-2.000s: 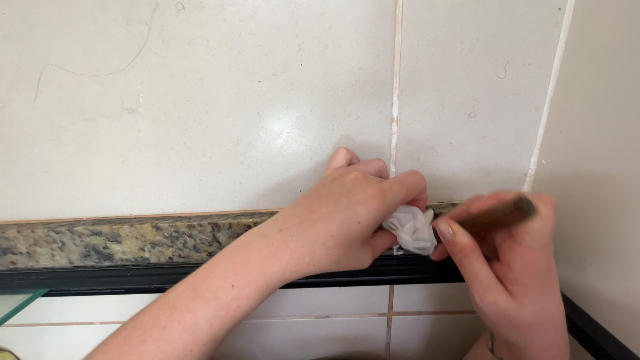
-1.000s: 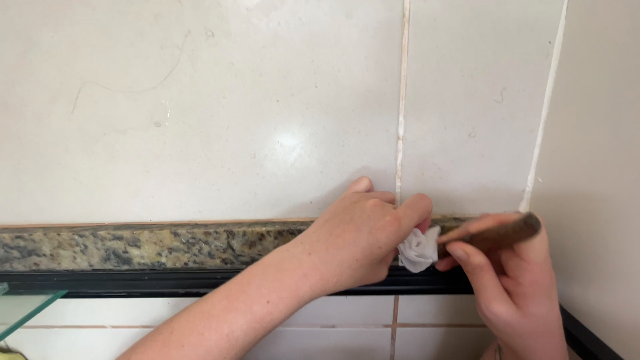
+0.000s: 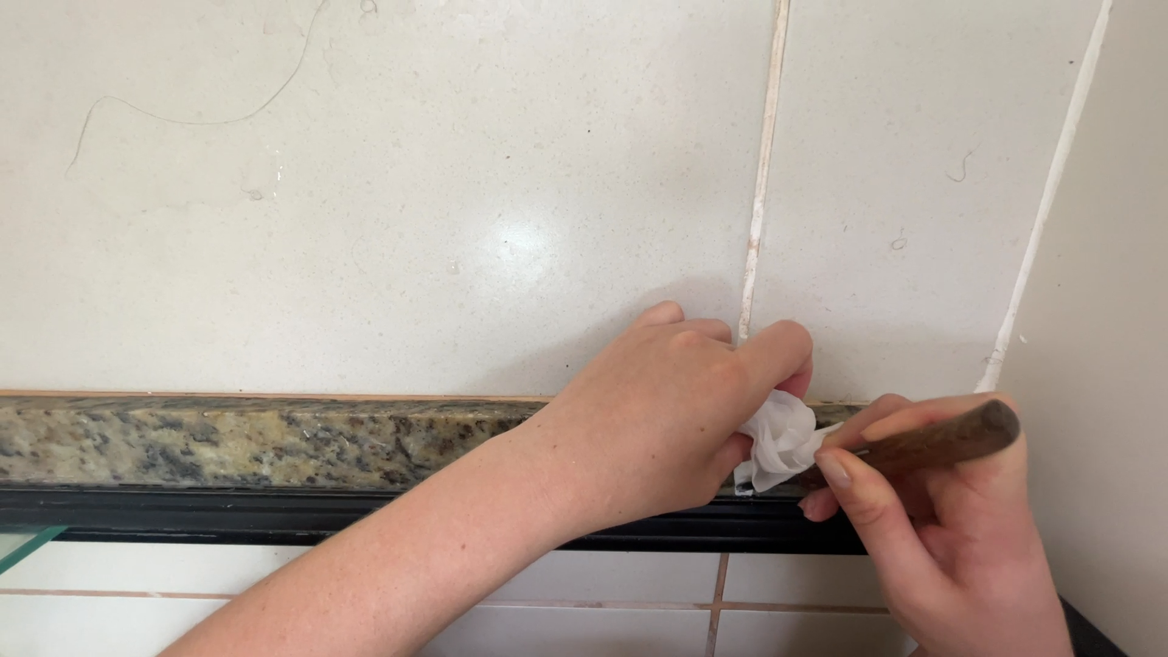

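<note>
My left hand [image 3: 675, 411] pinches a crumpled white tissue or thin cloth [image 3: 783, 436] against the granite curb [image 3: 228, 443], close to the black metal track [image 3: 228, 514]. My right hand [image 3: 949, 511] grips a tool by its brown wooden handle [image 3: 949, 438], which points to the right. The tool's working end reaches toward the tissue and is mostly hidden by the tissue and my fingers, so its kind cannot be told.
Pale floor tiles [image 3: 411, 228] with whitish grout lie beyond the curb, with a long hair on them. A wall [image 3: 1113, 365] rises at the right. A glass panel's edge [image 3: 32, 547] shows at the lower left. White tiles [image 3: 566, 579] lie below the track.
Both hands stay at the same stretch of the curb with the tissue and the tool. The right hand's fingers have shifted slightly around the handle.
</note>
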